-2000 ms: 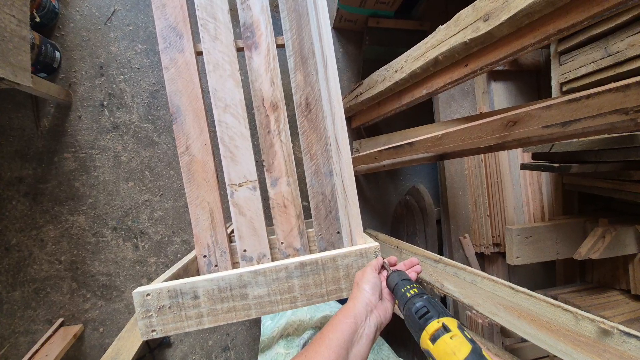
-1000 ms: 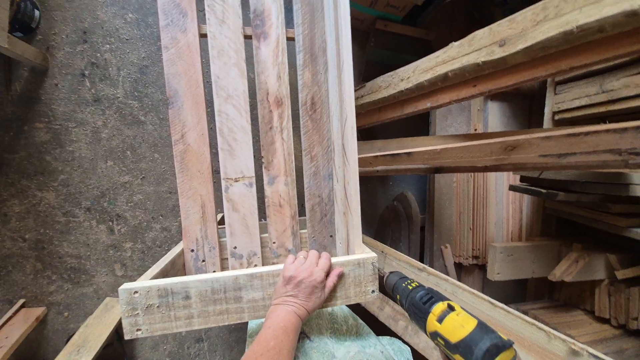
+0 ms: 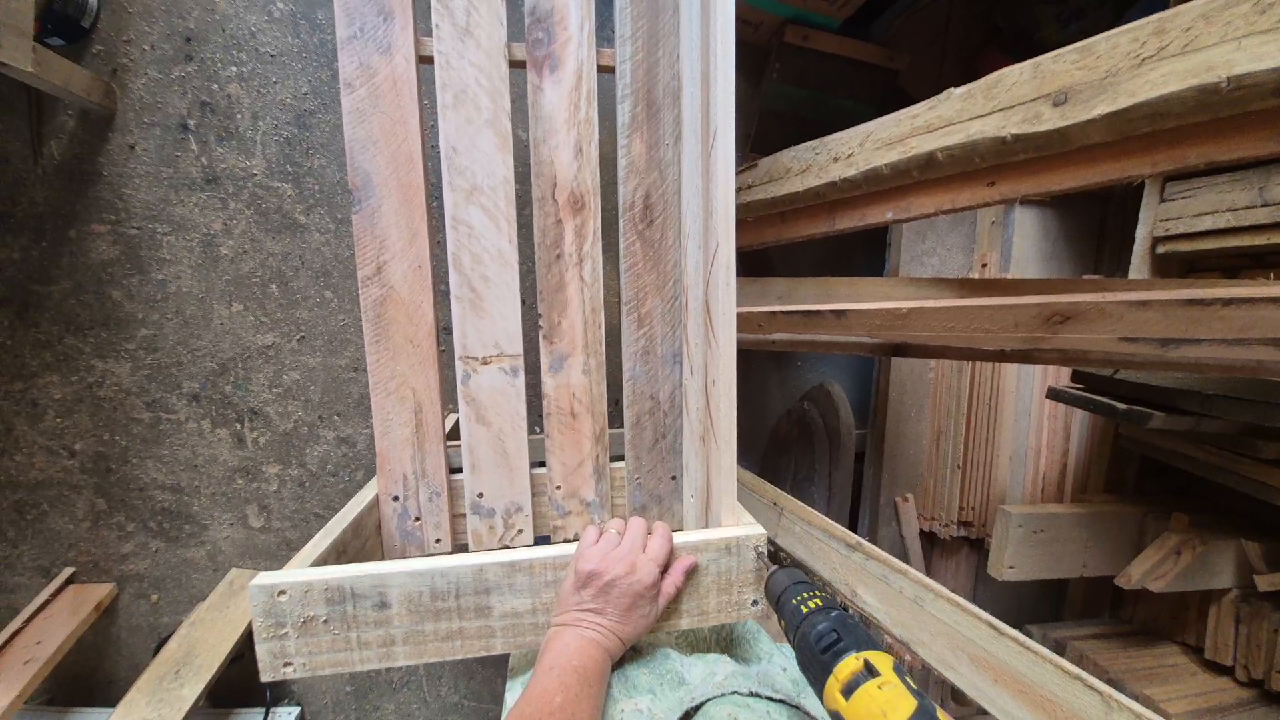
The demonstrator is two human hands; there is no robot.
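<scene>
My left hand [image 3: 618, 580] rests over the top edge of a pale wooden end board [image 3: 410, 618], its fingers curled over the edge. This board lies across the near ends of several long wooden slats [image 3: 482, 300]. At the board's right end, a yellow and black cordless drill [image 3: 835, 635] points its tip at the wood near the upper corner. The hand on the drill is outside the picture. Screw holes show at the left end of the board and in the near ends of the slats.
Long timber beams [image 3: 1000, 320] jut in from the right, with stacked boards [image 3: 1150, 540] below. An angled plank [image 3: 900, 600] runs beside the drill. Offcuts [image 3: 60, 630] lie at lower left on the concrete floor [image 3: 220, 300]. Green patterned cloth [image 3: 690, 670] shows under the board.
My left hand has left the drill's tip and moved left onto the end board. The drill's tip now meets the board's right end. The view has shifted somewhat.
</scene>
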